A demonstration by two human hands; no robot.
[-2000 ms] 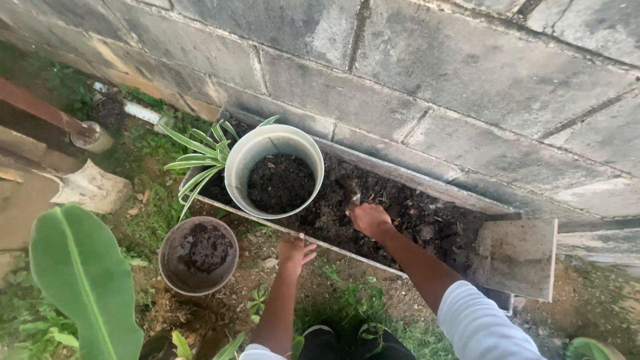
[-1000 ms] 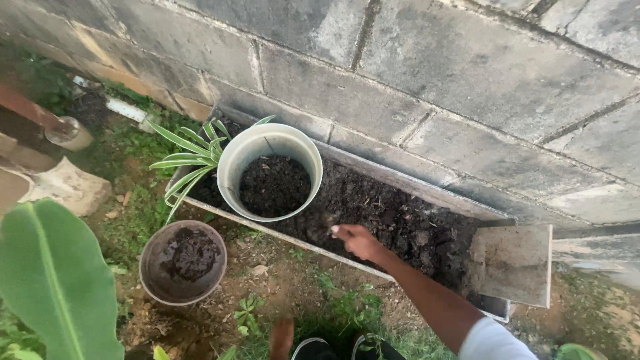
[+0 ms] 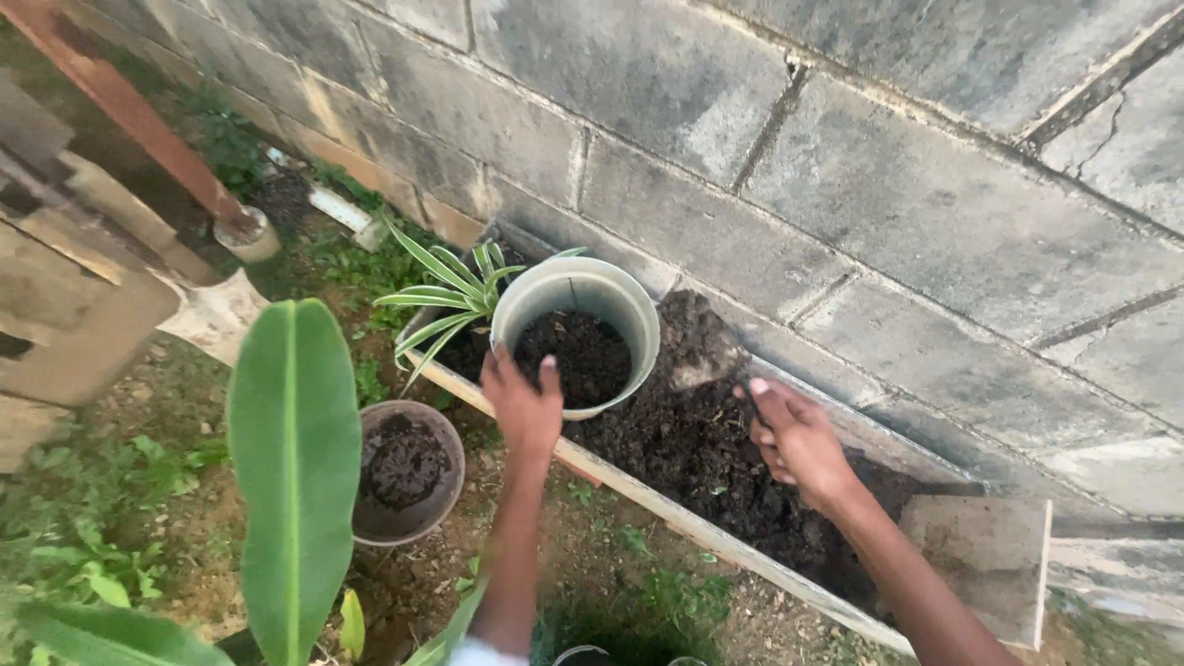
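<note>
My right hand [image 3: 800, 444] grips the handle of a hand trowel [image 3: 708, 365], whose blade carries a heap of dark soil just right of the pot. My left hand [image 3: 525, 398] rests at the near left rim of the pale plastic pot [image 3: 643, 324], thumb and fingers apart. Dark soil [image 3: 578, 356] lies inside that pot, which stands in a long planter box [image 3: 666, 518] with more loose soil [image 3: 731, 472]. A spider plant [image 3: 453, 291] with striped leaves grows at the box's left end. Most of the trowel's handle is hidden in my fingers.
A concrete block wall [image 3: 647, 194] runs behind the box. A brown round pot [image 3: 453, 462] with dark wet contents sits on the ground to the left. Beyond it are a large green leaf [image 3: 291, 462], a shovel blade [image 3: 222, 314] and a reddish post [image 3: 139, 111]. A flat slab [image 3: 976, 555] lies across the box's right end.
My left hand has come up from the lower edge to the pale pot's rim. My right hand has moved away from the pot, and the trowel blade now shows with soil on it.
</note>
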